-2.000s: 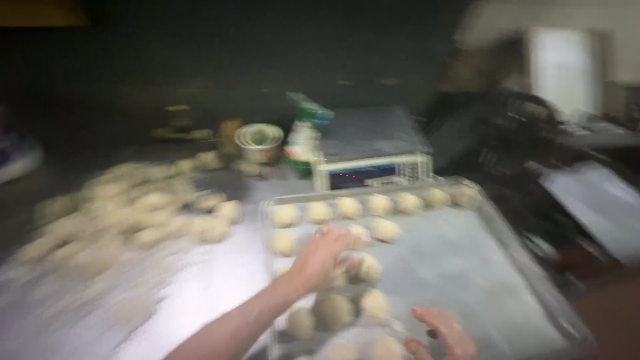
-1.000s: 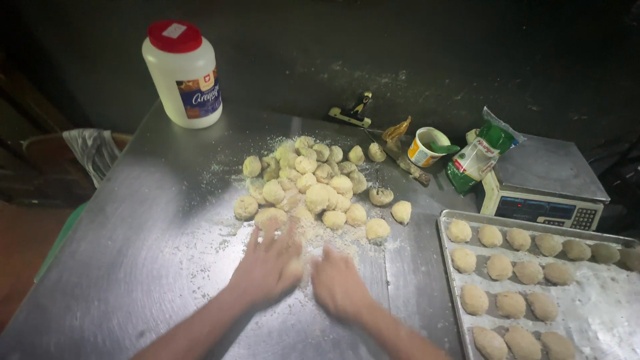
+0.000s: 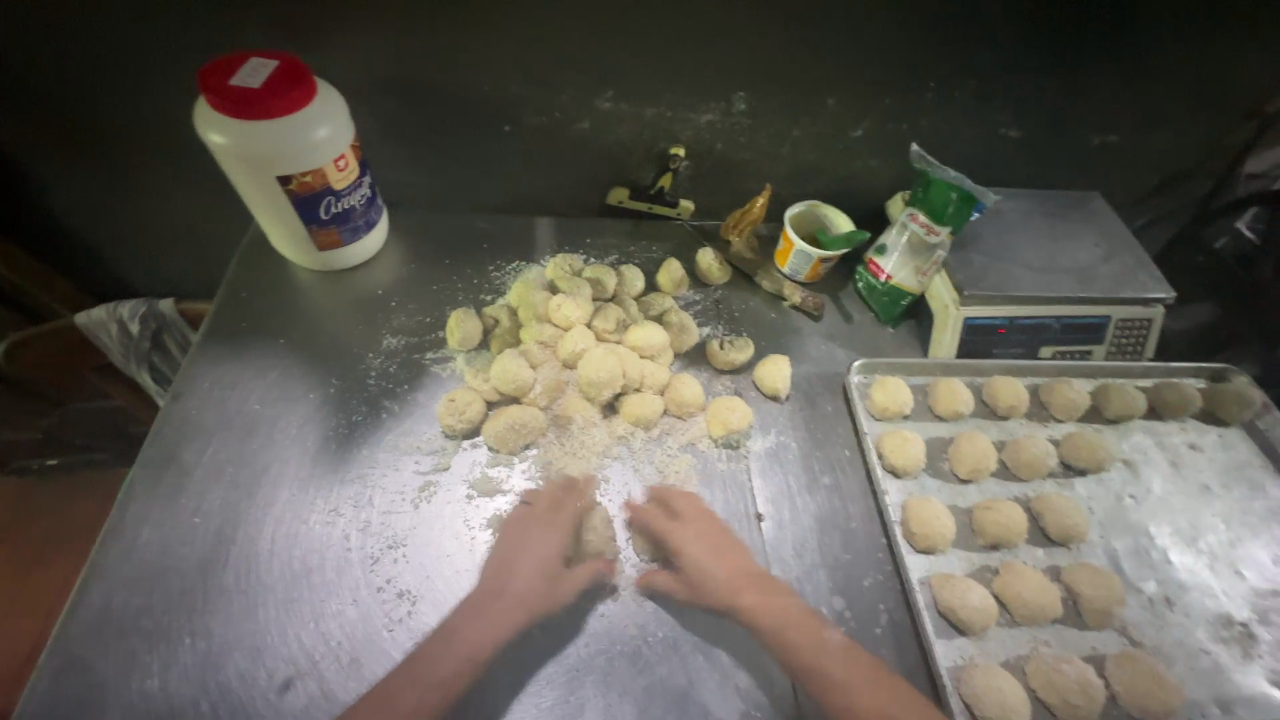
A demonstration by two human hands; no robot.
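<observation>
My left hand [image 3: 545, 550] rests on the floured steel table, its fingers curled around a dough ball [image 3: 597, 533]. Just to the right, my right hand [image 3: 695, 550] cups another dough ball [image 3: 643, 543], mostly hidden by its fingers. Beyond both hands lies a heap of crumb-dusted dough balls [image 3: 600, 373] amid scattered crumbs or flour. On the right, a metal baking tray [image 3: 905, 610] holds rows of similar balls.
A white plastic jar [image 3: 290, 170] with a red lid stands at the back left. Behind the tray is a digital scale [image 3: 1050, 260], beside a green and white bag [image 3: 920, 240] and a small tub [image 3: 808, 240] with a green utensil. A phone-like clamp or holder [image 3: 655, 195] sits near the wall.
The view has swung left from the tray since two seconds ago. My left hand, over the tray then, is now at the table below the heap. Both hands now have dough balls beneath them.
</observation>
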